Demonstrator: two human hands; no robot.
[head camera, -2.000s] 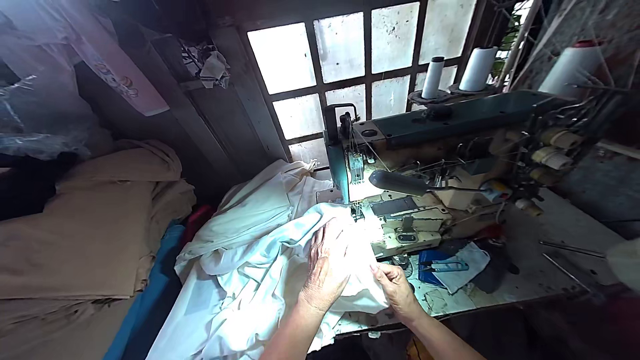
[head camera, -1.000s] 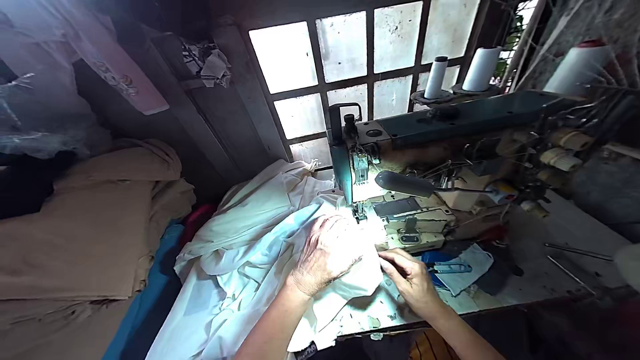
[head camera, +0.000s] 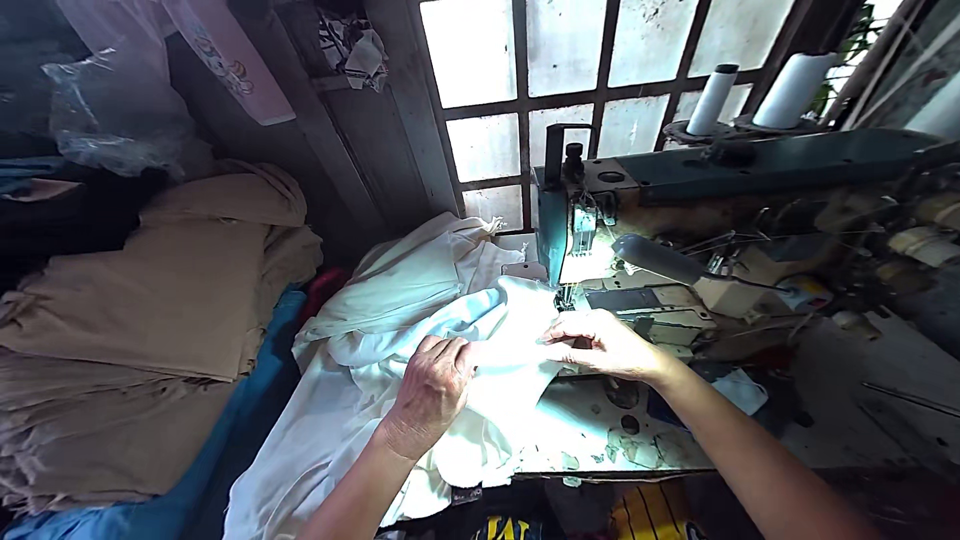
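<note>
White fabric (head camera: 510, 382) lies bunched over the left of the machine bed and hangs past the table's front edge. My left hand (head camera: 439, 375) grips it with curled fingers, left of the needles. My right hand (head camera: 600, 345) pinches the fabric's right edge between thumb and fingers, just in front of the needle area. An industrial sewing machine (head camera: 750, 165) with a blue-green arm stands behind both hands. Its needles and presser foot (head camera: 568, 292) are beside the fabric's edge, under a bright lamp (head camera: 660, 259).
Folded brown cloth (head camera: 165, 300) is piled at the left over blue fabric (head camera: 255, 397). White thread cones (head camera: 793, 90) stand behind the machine, before a barred window (head camera: 566, 67). Metal rods (head camera: 911, 399) and a blue-and-white cloth (head camera: 739, 391) lie at the right. A plastic bag (head camera: 112, 120) hangs upper left.
My left hand has moved left and toward me, away from the needles, and its fingers have curled into the fabric. My right hand has moved up and left, to the cloth's edge near the needles.
</note>
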